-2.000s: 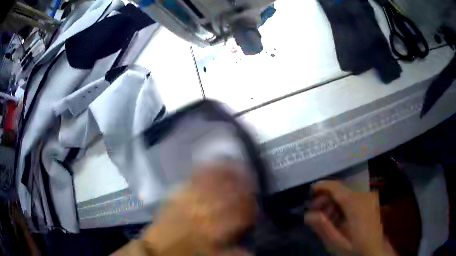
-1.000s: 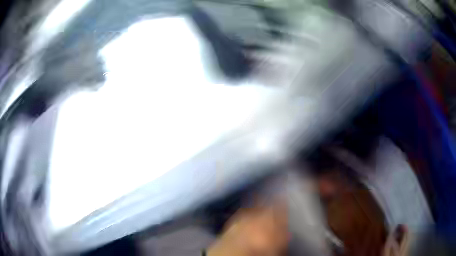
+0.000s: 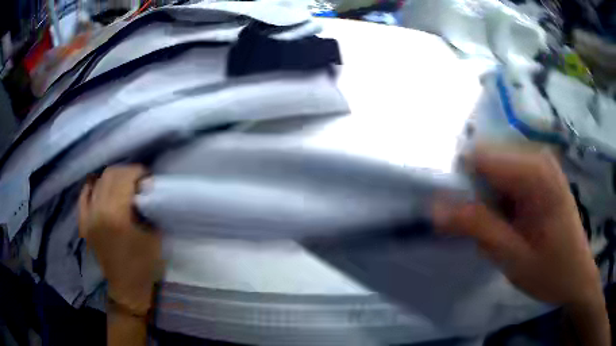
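Observation:
A light grey garment panel [image 3: 270,199] with dark edges is stretched, blurred, between my two hands above the white table. My left hand [image 3: 121,219] grips its left end. My right hand [image 3: 523,216] grips its right end between thumb and fingers. A darker grey part of the cloth [image 3: 412,270] hangs down towards the table's front edge near my right hand. The needle area is not clearly visible.
Sewn grey panels with dark stripes [image 3: 169,101] are heaped at the left and back. A dark navy piece [image 3: 284,54] lies on them. The table's front edge bears a printed ruler [image 3: 270,314]. More pale cloth [image 3: 500,34] lies at the back right.
The view has swung left to the heap; the scissors and dark strips seen earliest are out of view. The panel is now stretched between both hands, above the table.

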